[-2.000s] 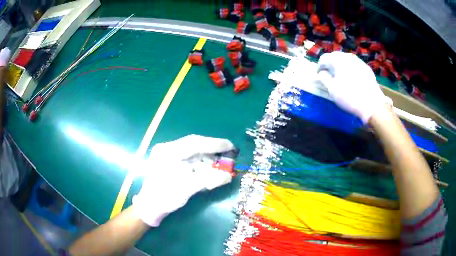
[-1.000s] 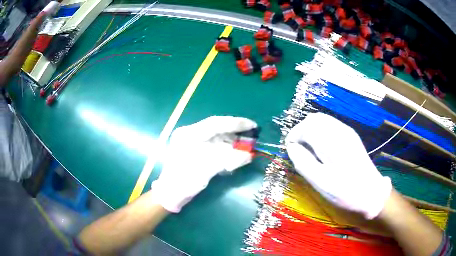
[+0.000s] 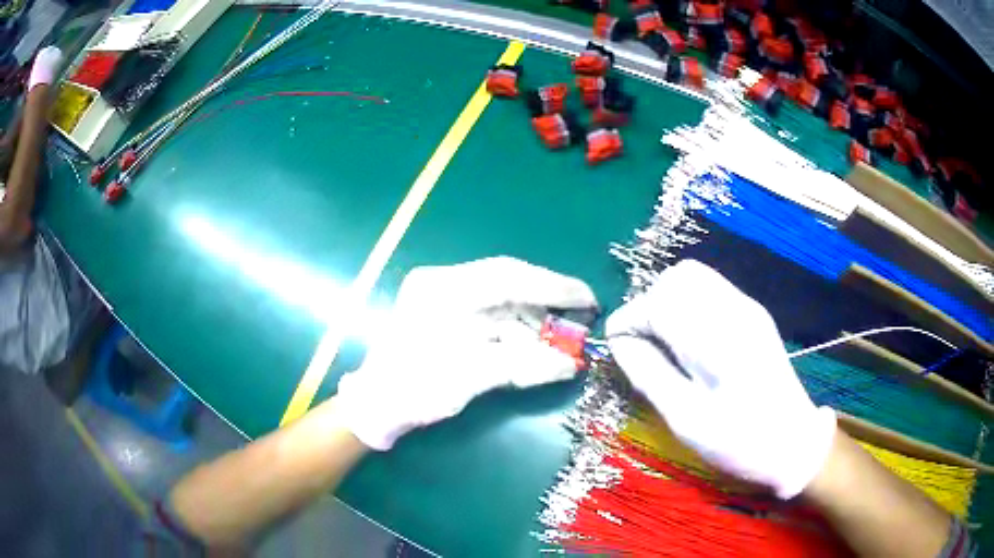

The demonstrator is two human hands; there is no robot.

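My left hand, in a white glove, holds a red-and-black connector housing between thumb and fingers near the middle of the view. My right hand, also gloved in white, pinches a white wire close to the housing's right side. The wire's long end trails out to the right behind my right hand. Short wire parts, one bluish, show between the housing and my right fingertips. Whether the white wire's tip is inside a cavity is hidden.
Red, yellow, teal, black, blue and white wire bundles lie at right between cardboard dividers. Loose connectors lie at the back, more piled behind. Wired connectors and a wire tray are at left, beside another person's gloved hand.
My right hand came from the white bundle to the housing with a white wire, and its fingertips are now closer to the housing. My left hand has shifted right, still holding the housing.
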